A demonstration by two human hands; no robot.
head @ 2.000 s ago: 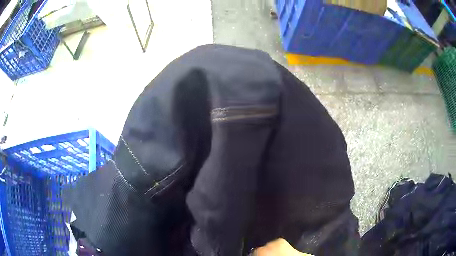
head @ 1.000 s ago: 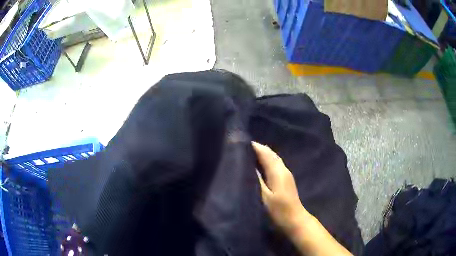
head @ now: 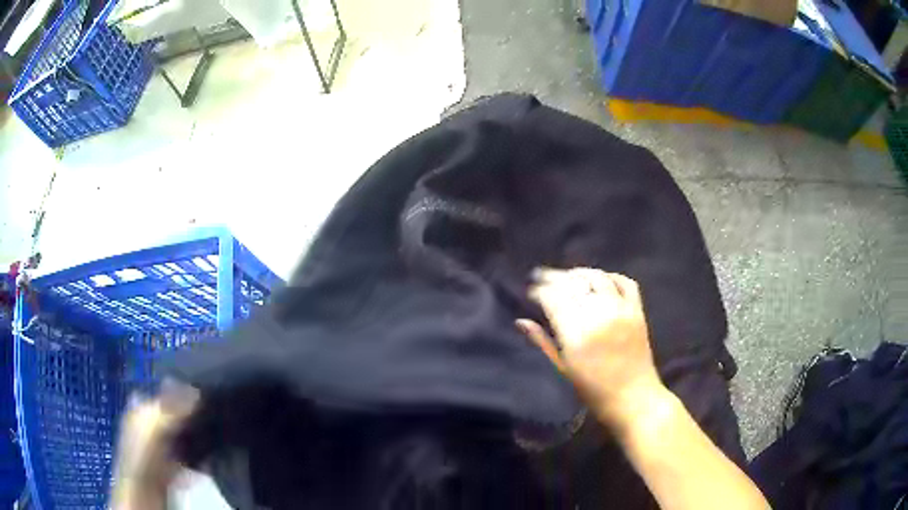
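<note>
A large black denim garment [head: 518,199] lies draped and bunched in front of me, with a stitched seam band across its upper middle. My right hand [head: 595,334] rests on its right part with the fingers bent onto the cloth; whether they pinch a fold is unclear. My left hand [head: 157,438] is blurred at the lower left and holds the garment's left edge, pulled out over the blue crate's side. What supports the garment is hidden under it.
A blue slatted crate [head: 226,284] stands at the left. Another blue basket [head: 85,90] is at the upper left near metal stand legs [head: 324,50]. Large blue crates [head: 697,65] stand at the upper right. A dark garment pile [head: 856,428] lies at the lower right.
My left hand has come into view with the garment's left edge. My right hand first appeared at the bottom, reached up, and is now slightly further right. The cloth has shifted and folded.
</note>
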